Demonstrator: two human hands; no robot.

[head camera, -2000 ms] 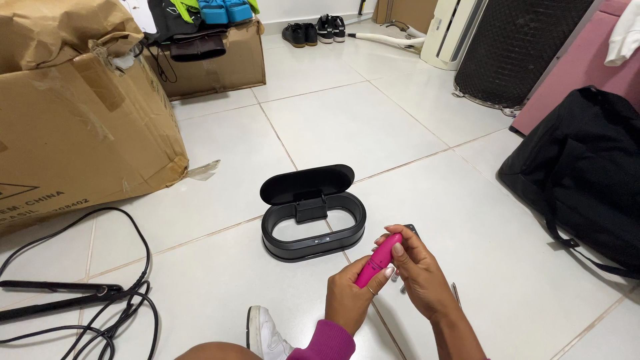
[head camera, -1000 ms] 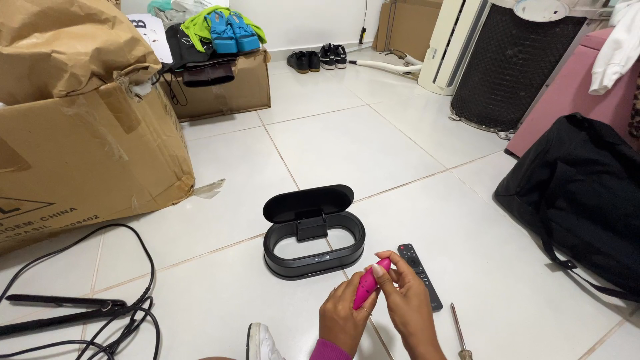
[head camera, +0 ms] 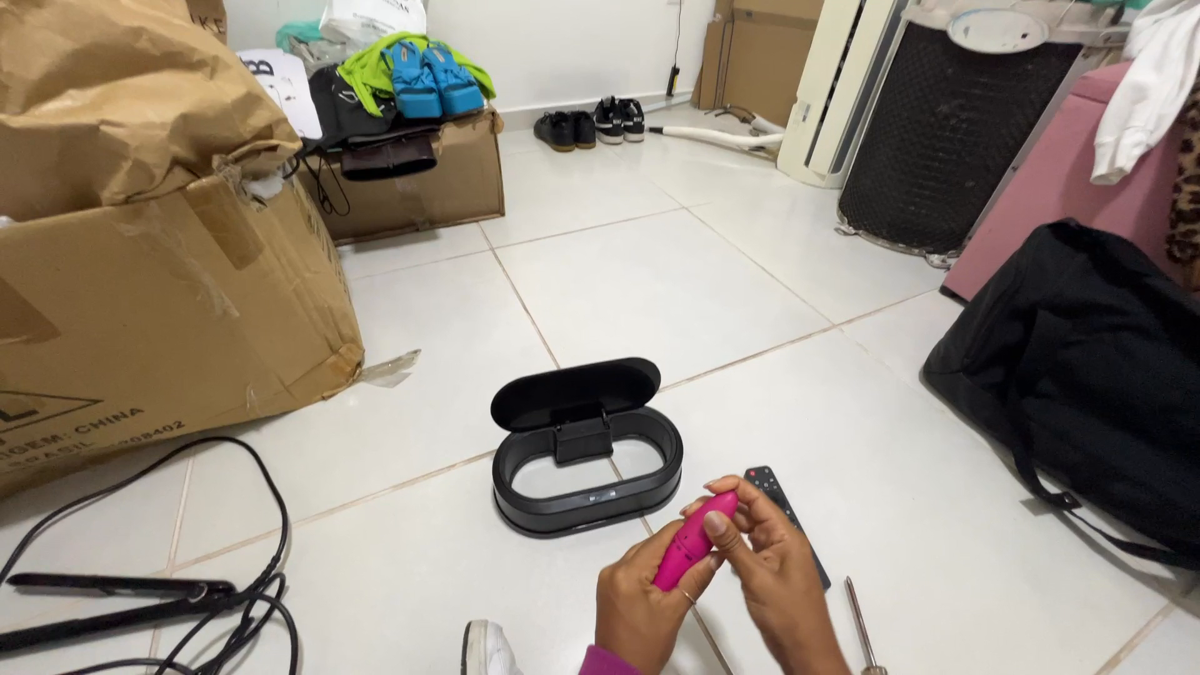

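Between both hands, low and right of centre, is a small magenta handheld device (head camera: 694, 544) with a rounded tip, tilted up to the right. My left hand (head camera: 640, 591) grips its lower part and wears a thin ring. My right hand (head camera: 773, 567) holds the upper part between thumb and fingers. Partly behind that hand, a black remote control (head camera: 778, 497) lies on the floor. Just beyond my hands stands a black oval ring-shaped frame (head camera: 586, 506) with its oval lid (head camera: 577, 394) raised. Right of my right hand lies a screwdriver (head camera: 859, 619), its handle cut off by the view.
A black hair straightener (head camera: 103, 600) and its looped cord lie at left, near a large cardboard box (head camera: 169, 309). A black bag (head camera: 1069, 394) rests at right. Shoes (head camera: 591, 127) stand by the far wall. A white shoe (head camera: 487, 647) shows at the bottom edge.
My hands are still on the magenta device. Compared with two seconds ago, they have shifted off the remote control, which shows more. The view has tilted up somewhat.
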